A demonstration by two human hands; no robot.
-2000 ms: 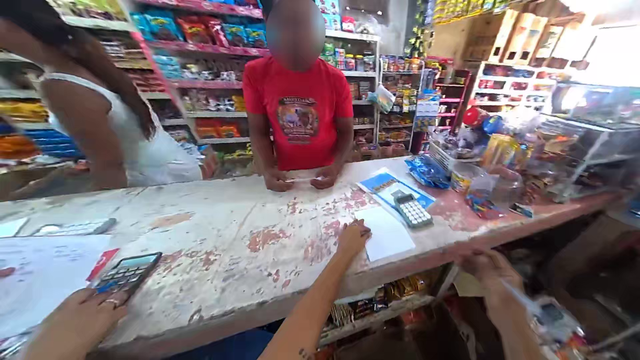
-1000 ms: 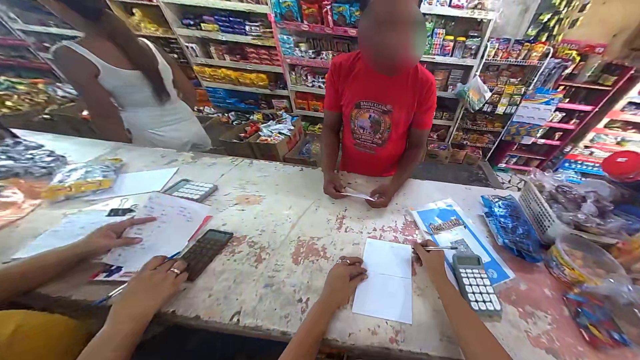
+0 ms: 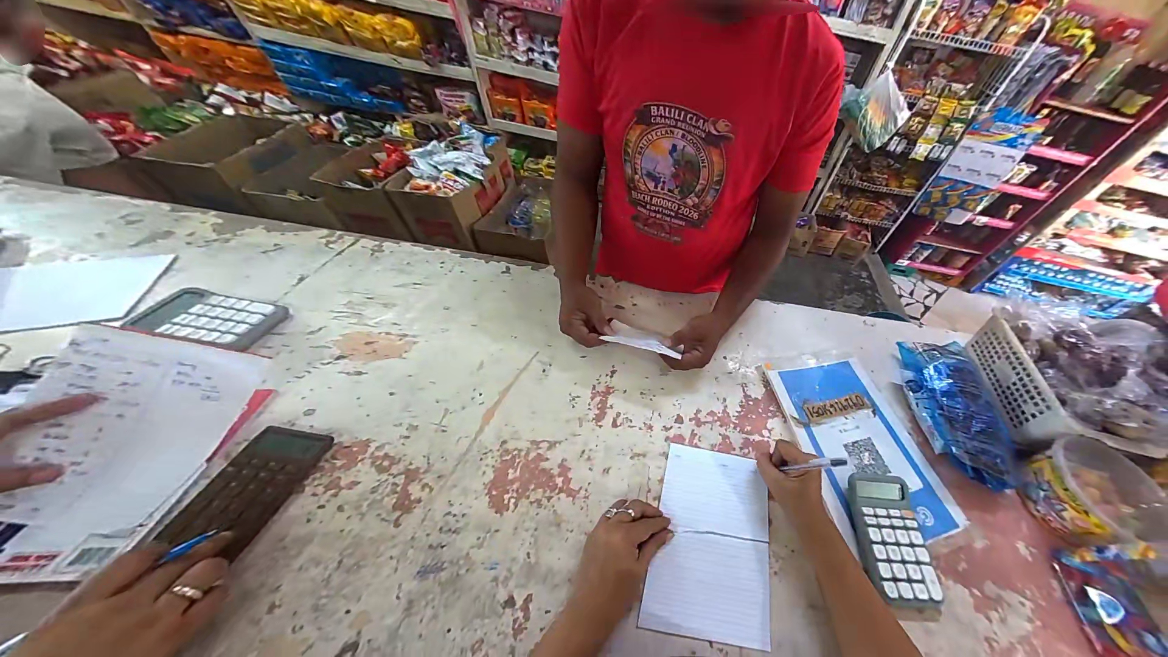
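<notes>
A lined sheet of paper (image 3: 707,575) with a crease across its middle lies on the worn painted counter (image 3: 401,383). My left hand (image 3: 625,545), with rings on it, rests on the paper's left edge, fingers curled, holding nothing. In my right hand (image 3: 792,476) is a pen (image 3: 814,464), held at the upper right edge of the sheet. A grey calculator (image 3: 894,538) lies to the right of that hand, partly over a blue and white printed sheet (image 3: 849,392) that bears writing and a printed code.
Across the counter a person in a red shirt (image 3: 698,137) holds a folded paper (image 3: 641,342). At left, another person's hands (image 3: 151,584) are at written papers (image 3: 119,411) and a dark calculator (image 3: 246,484). A white basket (image 3: 1022,374), blue packets (image 3: 958,411) and a plastic tub (image 3: 1095,484) stand at right.
Two seconds ago my right hand was off the counter at the right; now it is at the paper with the pen. The view has shifted strongly.
</notes>
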